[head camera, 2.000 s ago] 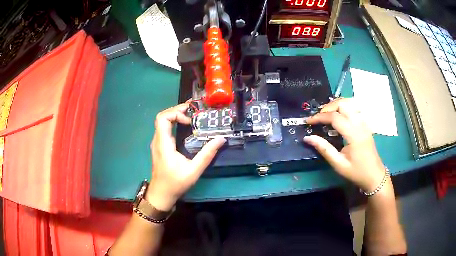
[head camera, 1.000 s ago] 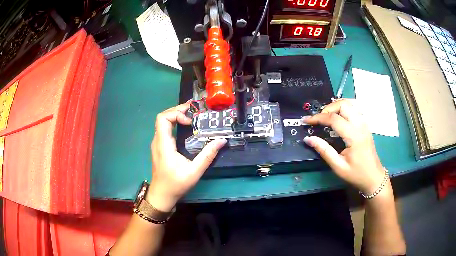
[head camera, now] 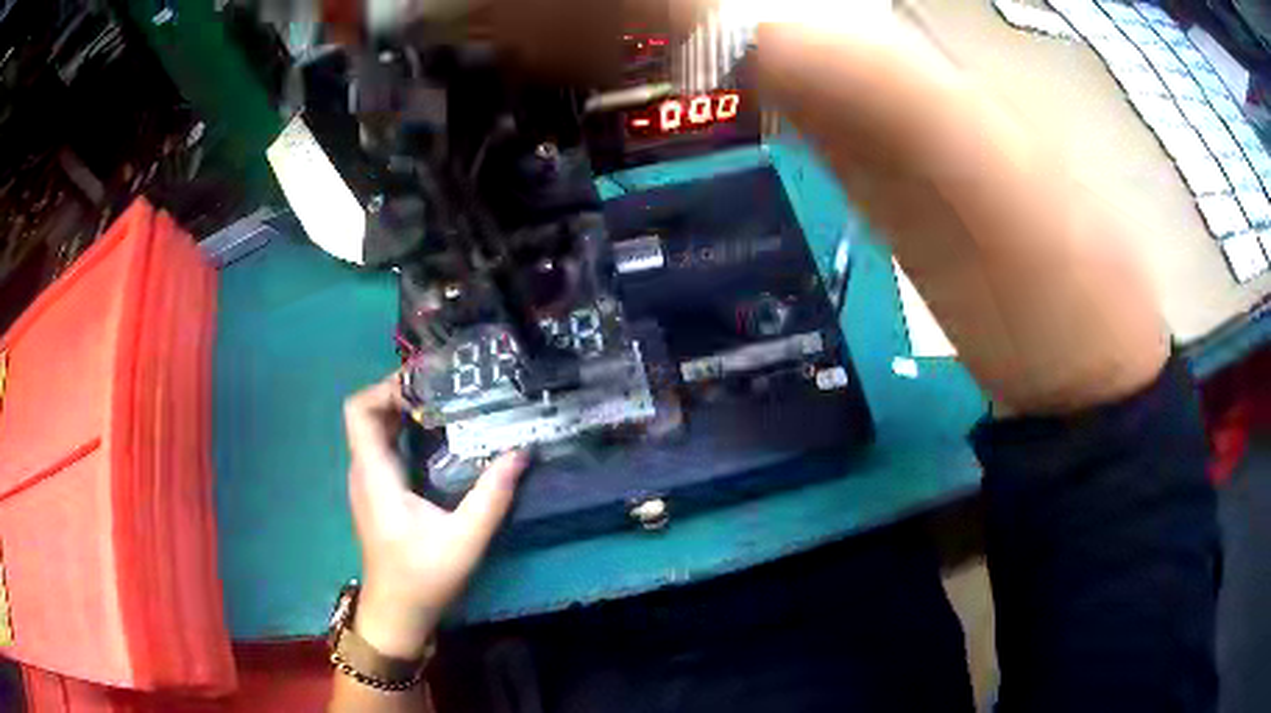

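The display board [head camera: 481, 368] with white seven-segment digits lies in the nest on the black test fixture [head camera: 725, 435]. The press head's dark parts [head camera: 516, 286] stand over it and hide some of its middle. My left hand [head camera: 425, 543] grips the board's left end, with thumb at the front edge and fingers at the left side. My right hand [head camera: 572, 35] is high over the back of the fixture, blurred and cut off by the top edge. What its fingers hold is hidden, and the orange-red clamp handle cannot be made out.
Red foam trays [head camera: 167, 460] stand at the left. A panel meter [head camera: 686, 114] behind the fixture shows red zeros. A paper slip [head camera: 920, 314] lies at right, partly covered by my right arm. A cardboard tray [head camera: 1101, 153] with white pieces is at far right.
My right hand has left the switches at the fixture's right and moved up to its back. The clamp handle is no longer visible. The view has shifted. My left hand stays at the board.
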